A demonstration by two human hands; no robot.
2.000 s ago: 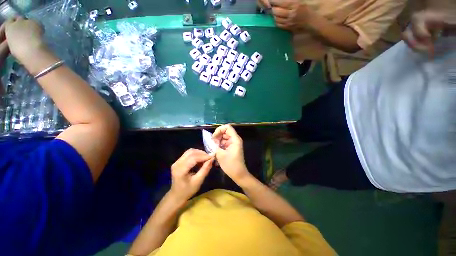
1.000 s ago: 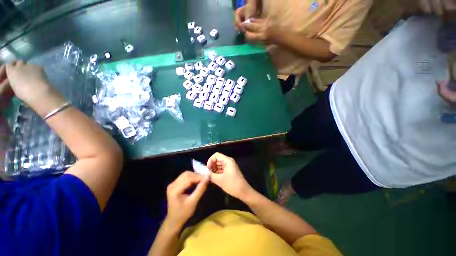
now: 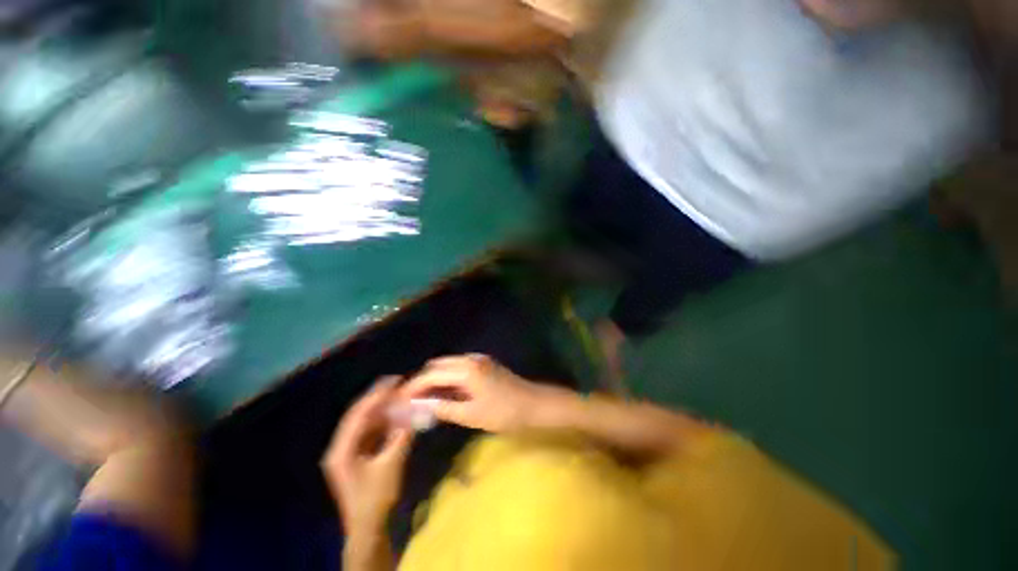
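Note:
The frame is blurred by motion. My left hand (image 3: 366,455) and my right hand (image 3: 474,393) meet over my lap, below the bench edge. A small pale thing, probably a clear poly bag (image 3: 419,416), is between their fingers; whether a unit is inside cannot be told. The loose small white units (image 3: 335,184) lie as a streaked cluster on the green bench top (image 3: 452,218). The heap of bagged units (image 3: 145,296) lies to their left, with one bagged piece (image 3: 257,263) between.
A person in blue (image 3: 106,547) is at the lower left, an arm beside the heap. A person in white (image 3: 781,123) stands at the upper right. Another person's arm (image 3: 447,28) reaches in at the top. The dark conveyor (image 3: 212,56) lies behind the bench top.
The view has swung and tilted, so the bench now slants and its goods sit further left. My hands are still together, and the pale bag shows lower between the fingers.

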